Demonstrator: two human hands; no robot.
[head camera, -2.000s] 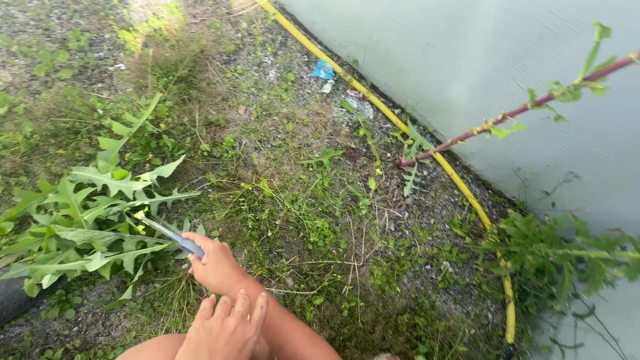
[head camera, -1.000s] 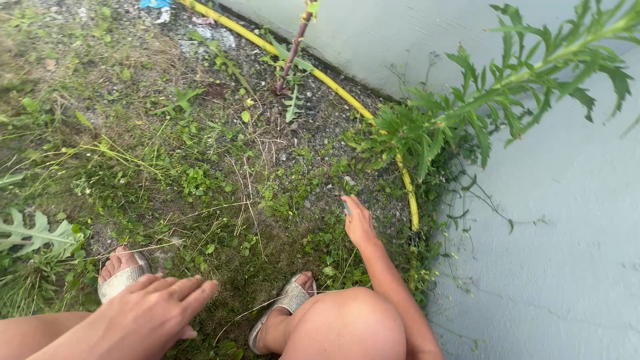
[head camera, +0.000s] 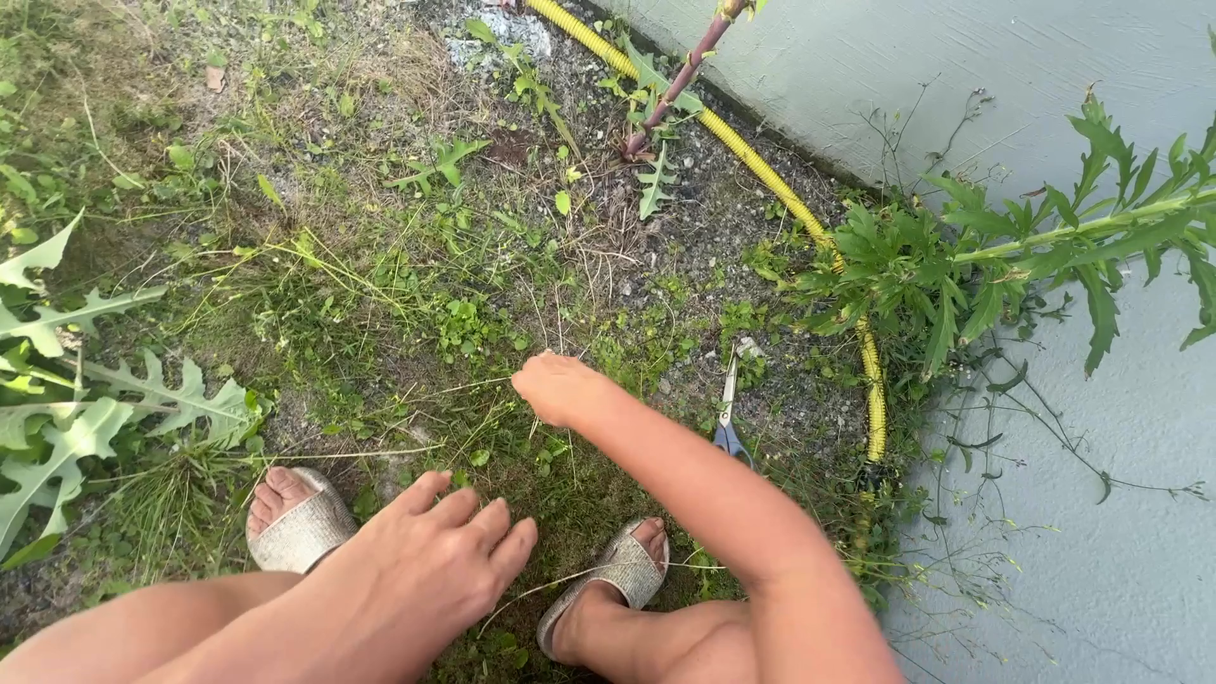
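Observation:
My right hand (head camera: 559, 388) is closed low over the weedy ground, around thin dry plant stalks (head camera: 560, 318) that stick out past the fingers. My left hand (head camera: 442, 551) hovers with spread, bent fingers above the ground between my feet and holds nothing. Scissors (head camera: 729, 404) with blue handles lie on the gravelly soil to the right of my right hand; my forearm partly hides the handles. Low green weeds (head camera: 465, 328) and grass grow in front of both hands.
A yellow corrugated hose (head camera: 760, 171) curves along the foot of a grey wall (head camera: 1064, 399). A tall leafy weed (head camera: 1073, 233) leans over it, near a thick reddish stem (head camera: 684, 76). Large lobed leaves (head camera: 71, 442) spread at the left. My sandalled feet (head camera: 302, 518) stand close by.
The scissors, in my right hand two seconds ago, now lie on the ground. My right hand has moved left from where it was one second ago and closed on stalks. The view has shifted strongly.

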